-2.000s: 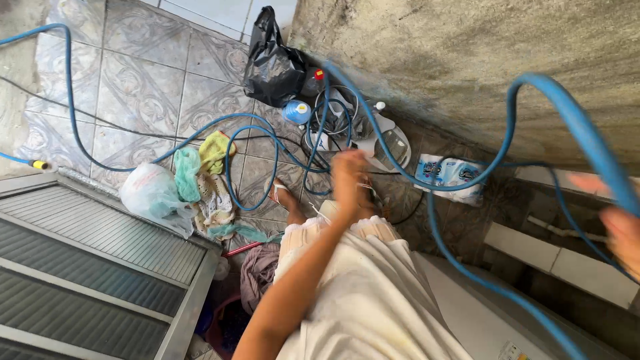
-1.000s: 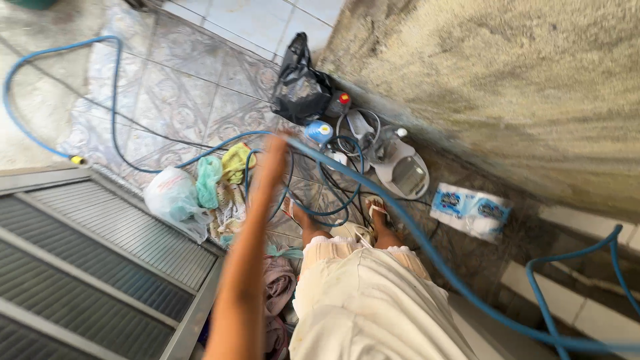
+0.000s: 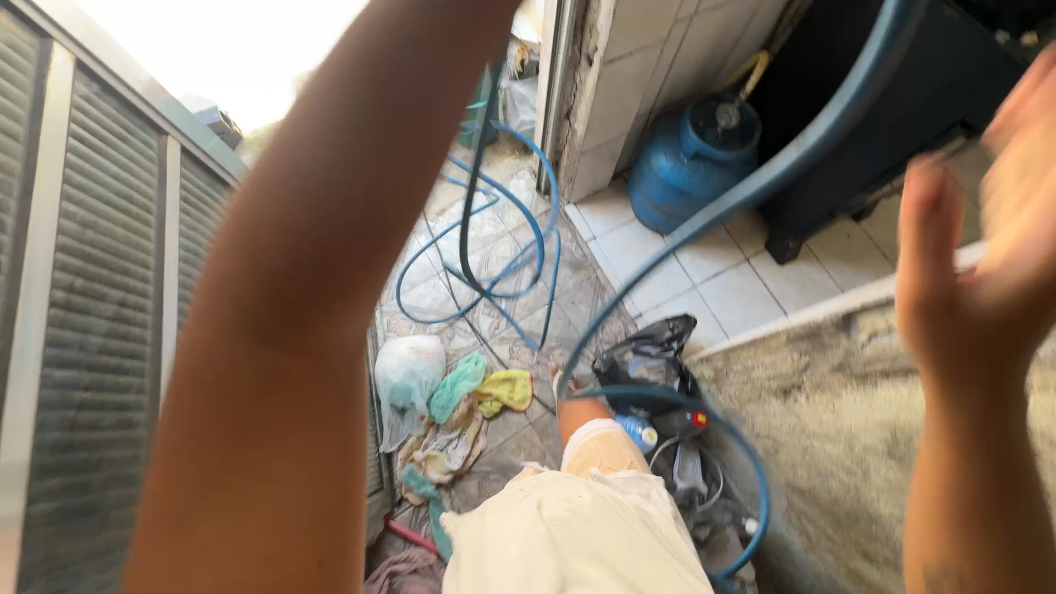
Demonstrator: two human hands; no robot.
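A blue hose arcs across the view from the top right down to the middle, then loops beside my legs. More of this hose or a similar one lies in coils on the tiled floor ahead. My left forearm fills the left and centre and reaches up past the top edge; the left hand itself is out of frame. At the right edge my right hand is raised and blurred, its thumb apart from the fingers, with nothing seen in it. The hose passes to the left of this hand, with a gap between them.
A blue gas cylinder stands on white tiles beyond a low rough wall. Louvred metal panels line the left. On the floor lie a white plastic bag, a yellow cloth, other rags, a black plastic bag and a blue bottle.
The view has swung toward the doorway and gas cylinder. My left arm has risen, its hand leaving the frame. My right hand, out of view one second ago, is back in view. The hose lies differently.
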